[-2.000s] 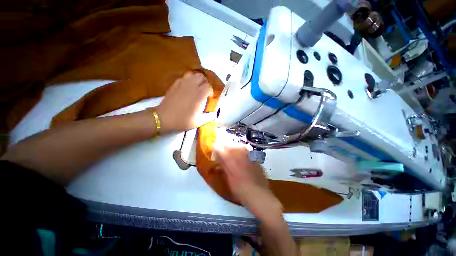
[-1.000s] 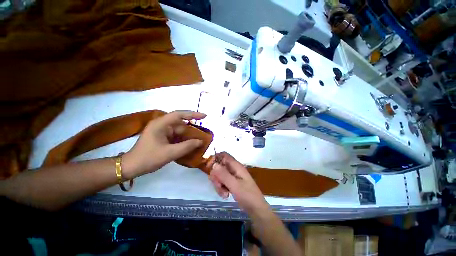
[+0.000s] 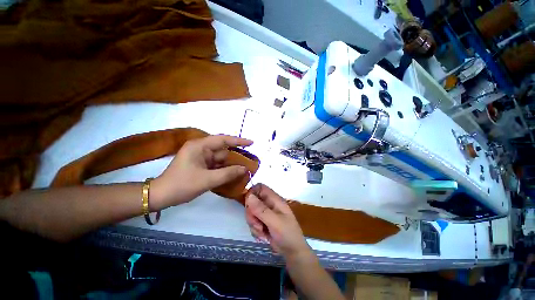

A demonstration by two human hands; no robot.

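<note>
The rust-brown fabric strip (image 3: 340, 222) lies across the white table before the machine, its pointed end at the right. My left hand (image 3: 199, 170) pinches a folded part of it between thumb and fingers, left of the needle area. My right hand (image 3: 273, 220) is closed at the fold's lower right edge. A thin bright piece shows at its fingertips; it looks like the tip of the thread snips, mostly hidden in the hand. The fold is out from under the sewing machine head (image 3: 334, 111).
The cut pieces pile (image 3: 117, 53) lies at the upper left. A small tool with red parts (image 3: 290, 68) lies behind the machine head. A dark rectangular panel (image 3: 430, 239) is set in the table at right. The grey table edge (image 3: 193, 249) runs along the front.
The strip has come out from under the needle area and is folded in my left hand. The snips are gone from their spot on the table. My right hand has moved down from the needle.
</note>
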